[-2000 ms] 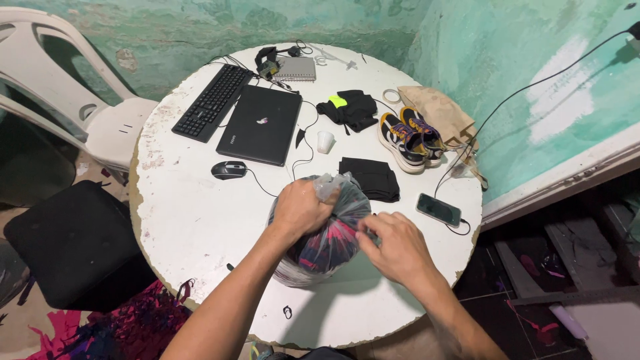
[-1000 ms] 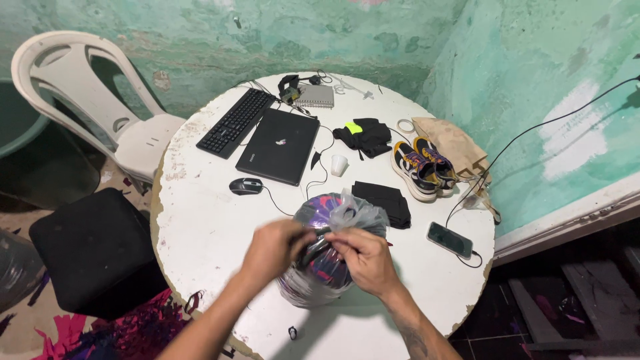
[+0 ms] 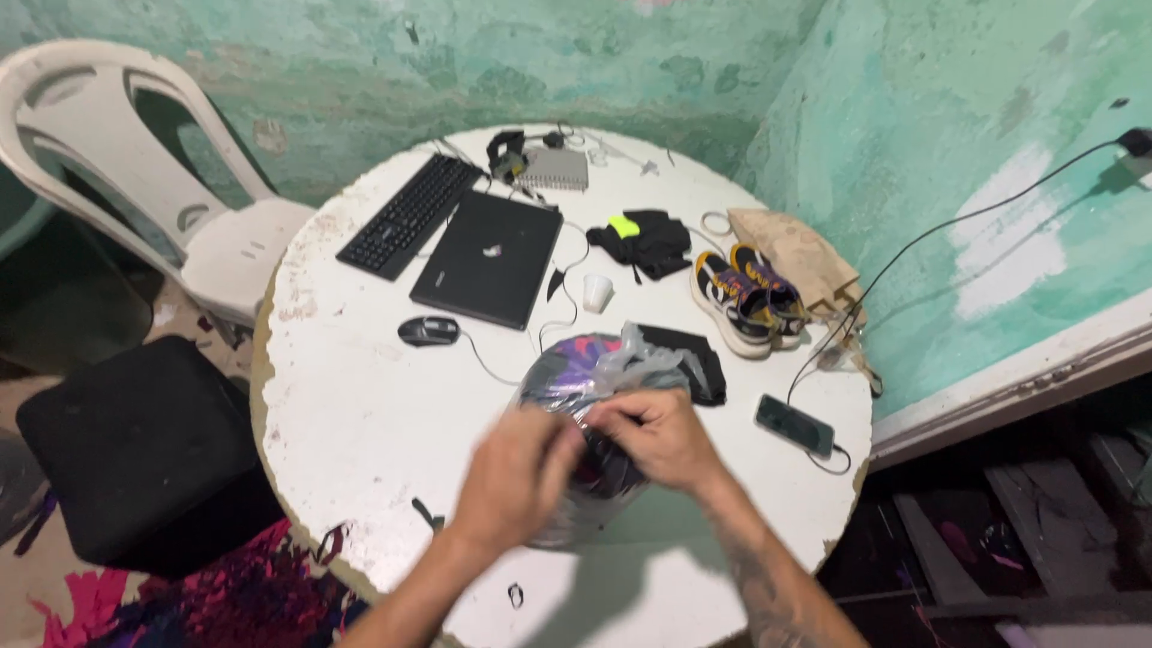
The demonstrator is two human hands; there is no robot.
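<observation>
A clear plastic bag (image 3: 562, 369) stuffed with dark, purple and pink material stands near the front of the round white table (image 3: 378, 432). Its bunched, translucent top (image 3: 643, 360) leans to the far right. My left hand (image 3: 513, 477), blurred, is curled at the near left side of the bag, and whether it grips anything is unclear. My right hand (image 3: 661, 436) pinches part of the plastic between thumb and fingers at the near side of the bunched top. The fingertips of both hands are close together, and they hide part of the bag.
Beyond the bag are a laptop (image 3: 490, 256), keyboard (image 3: 409, 216), mouse (image 3: 428, 331), white plastic cup (image 3: 597, 293), folded black cloth (image 3: 711, 360), sneakers (image 3: 733, 301) and a phone (image 3: 795, 425) on a cable. A white plastic chair (image 3: 243, 243) and black stool (image 3: 139, 450) stand left.
Two seconds ago my left hand gripped the bag's gathered top; it is now lower, at the near left side. My right hand has moved in from the bag's right to pinch the plastic.
</observation>
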